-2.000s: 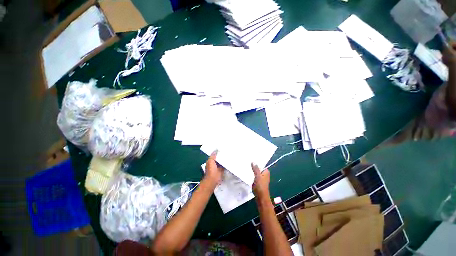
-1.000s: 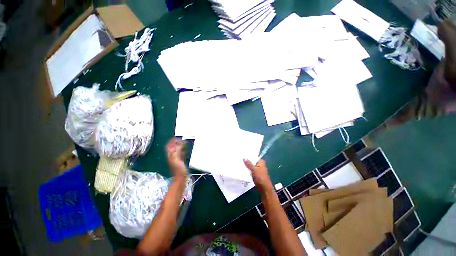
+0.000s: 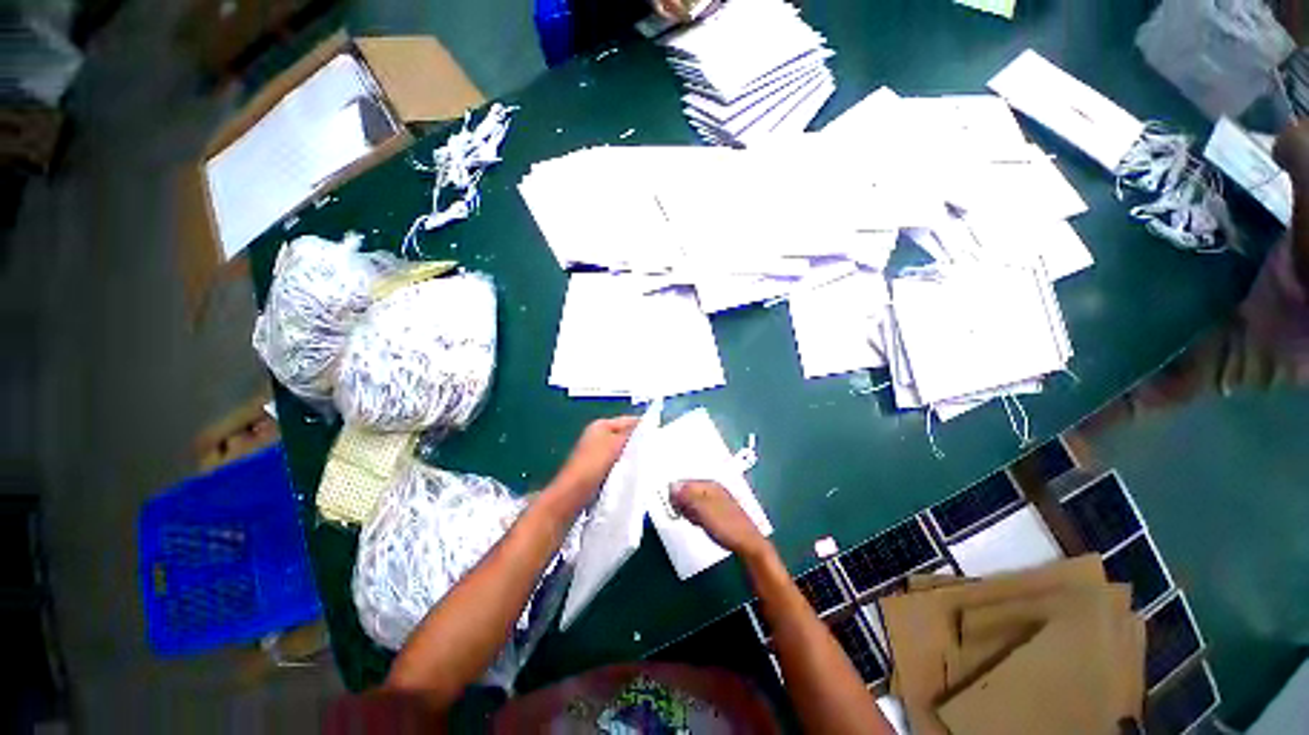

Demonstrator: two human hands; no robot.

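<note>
My left hand [image 3: 600, 448] holds a white panel [image 3: 615, 524] by its upper edge, tilted steeply on its side. My right hand [image 3: 706, 506] is over a second white panel [image 3: 704, 556] that lies on the dark green table. Its fingers are curled; whether they grip anything is too small to tell. A short white lead [image 3: 745, 454] shows at that panel's right edge. More white panels [image 3: 632, 333] lie beyond my hands.
Bags of white cables [image 3: 416, 352] stand at the left, near a pale yellow pad [image 3: 362, 474] and blue basket [image 3: 230, 553]. An open carton [image 3: 294, 158] is far left. Brown cardboard [image 3: 1019, 646] lies on a crate of panels [image 3: 892, 551] lower right. Another person's arm [image 3: 1270, 323] shows far right.
My left hand, off the panel a second ago, now holds one tilted up. My right hand has left the upper panel's edge and moved over the lower one.
</note>
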